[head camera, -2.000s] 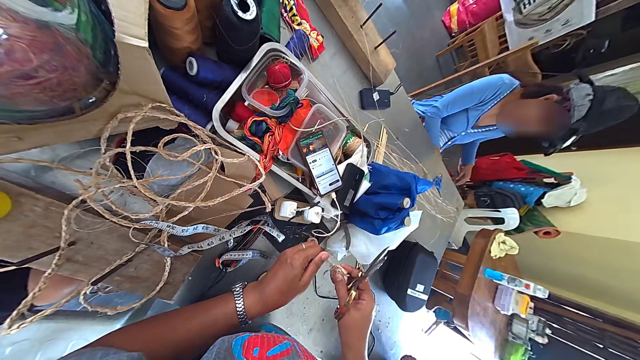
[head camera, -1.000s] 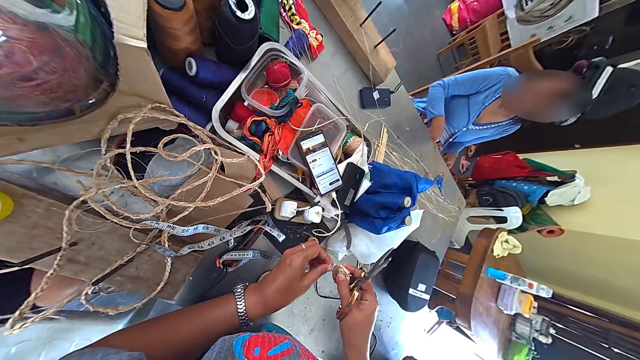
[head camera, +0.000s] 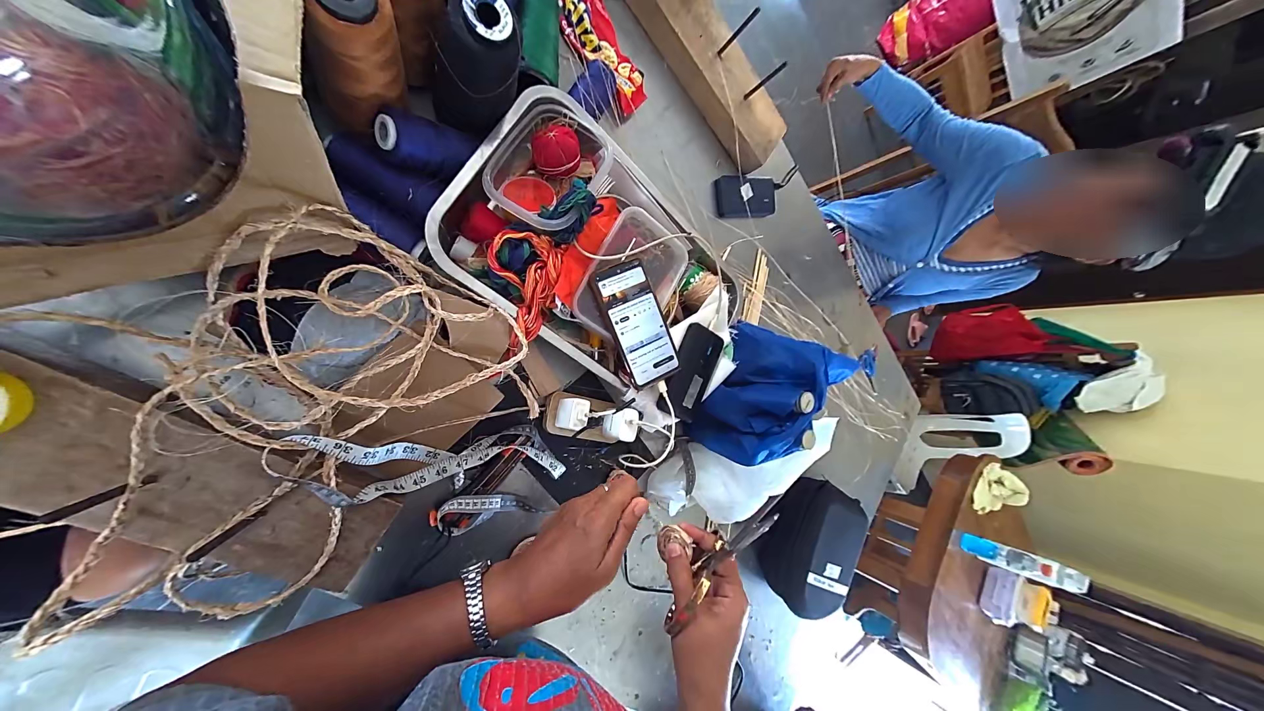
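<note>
My left hand (head camera: 583, 543), with a metal watch at the wrist, has thumb and fingers pinched together; whether a fine strand lies between them is not visible. Close beside it, to the right, my right hand (head camera: 709, 592) holds scissors (head camera: 703, 583) with gold-coloured handles, their blades pointing up and right. The same hand pinches a small coiled piece of tan fibre (head camera: 675, 540) at its thumb tip. A white plastic bag (head camera: 731, 479) lies just beyond both hands. Left of my hands is a tape measure (head camera: 425, 469), near a loose coil of braided natural-fibre rope (head camera: 286, 336).
A plastic tub (head camera: 454, 188) holds yarn and thread, with a phone (head camera: 637, 326) at its edge. A blue bag (head camera: 760, 395), plugged-in chargers (head camera: 595, 420) and a black case (head camera: 815, 548) are nearby. Thread cones (head camera: 355, 59) stand upper left. Across the table is a person in blue (head camera: 948, 197), one hand raised with a strand.
The other person's hand, low near the table one second ago, is now raised with a strand. My left hand has shifted slightly; my right hand still holds the scissors and the fibre piece.
</note>
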